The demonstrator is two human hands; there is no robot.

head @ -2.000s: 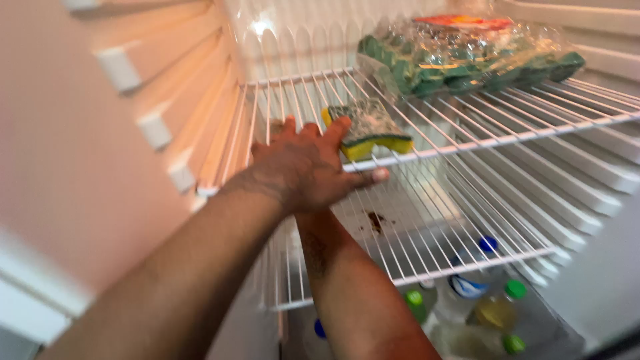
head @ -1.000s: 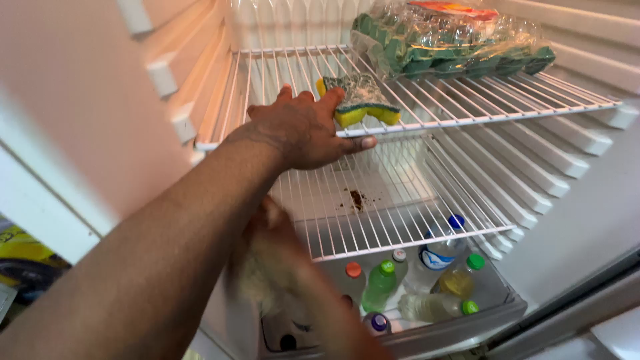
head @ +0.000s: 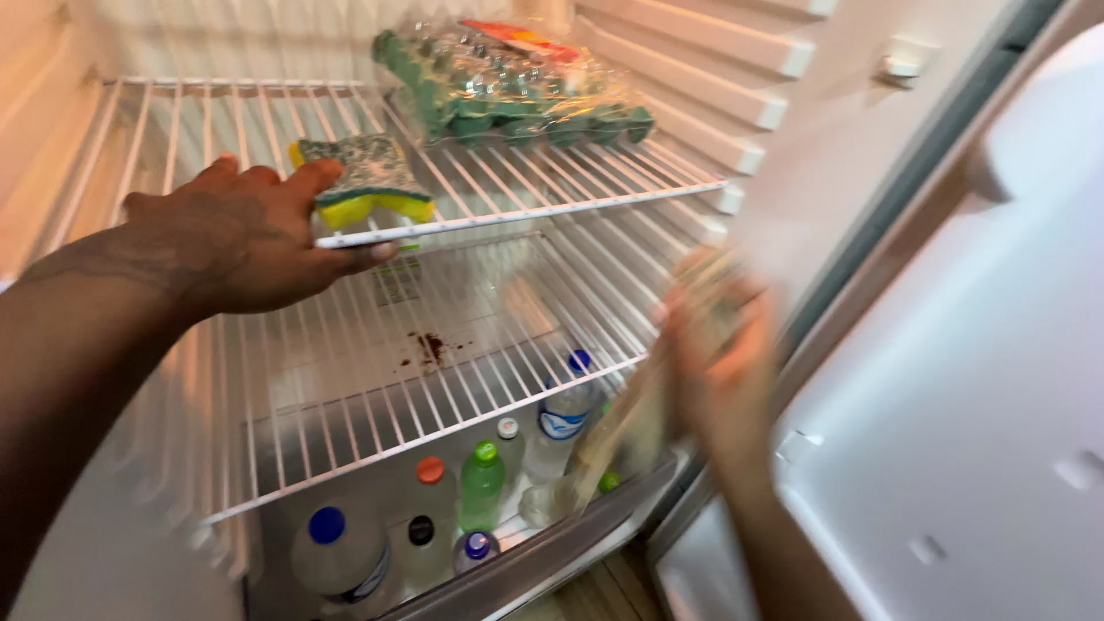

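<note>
My left hand rests on the front edge of the upper wire shelf at the left, its thumb below the rim. Touching or right beside its fingers lies a yellow and green scouring sponge with a worn top. At the right, my blurred right hand is closed on a pale cloth, which hangs down over the front of the bottle drawer. This hand is near the right front corner of the lower wire shelf. Dark brown stains show beneath that shelf's wires.
A green egg carton in clear plastic wrap sits at the back of the upper shelf. Several bottles, among them a green bottle, stand in the drawer below. The open refrigerator door is at the right.
My right hand has moved from below my left arm to the right side of the refrigerator. My left hand stays at the upper shelf's edge beside the sponge. The view has shifted.
</note>
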